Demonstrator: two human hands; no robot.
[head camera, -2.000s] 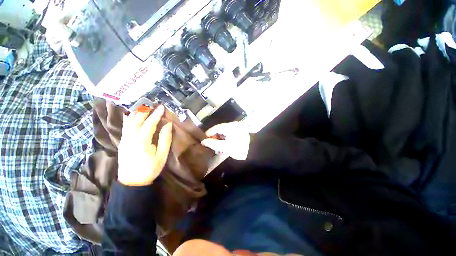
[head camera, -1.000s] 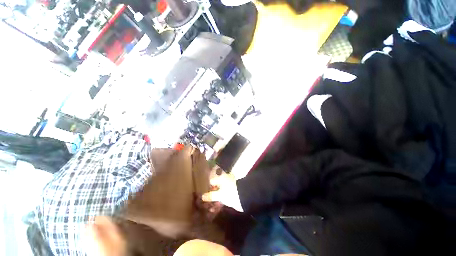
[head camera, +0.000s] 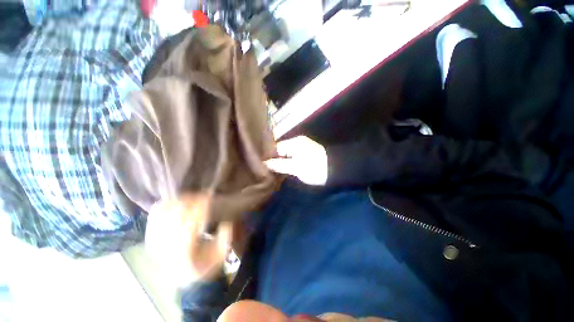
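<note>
The brown fabric panel (head camera: 182, 126) hangs in loose folds from the orange-red spot at the machine's needle area down toward my lap. My right hand (head camera: 301, 161) pinches its right edge near the table's front edge. My left hand (head camera: 195, 236) is blurred and overexposed at the panel's lower end; its fingers touch the fabric, but whether they grip it I cannot tell. The plaid fabric (head camera: 56, 119) in blue, white and black lies in a heap left of the brown panel.
A flat black rectangle, likely a smartphone (head camera: 296, 72), lies near the red table edge (head camera: 377, 60). Black pieces with white curved shapes (head camera: 503, 82) are piled at the right. The machine parts at the top are cut off. A pale surface (head camera: 56, 283) is at lower left.
The view has tilted down toward my lap. The brown panel went from lying flatter to bunched folds. My left hand has come in from the lower left to the panel's lower end. My right hand stays at its right edge.
</note>
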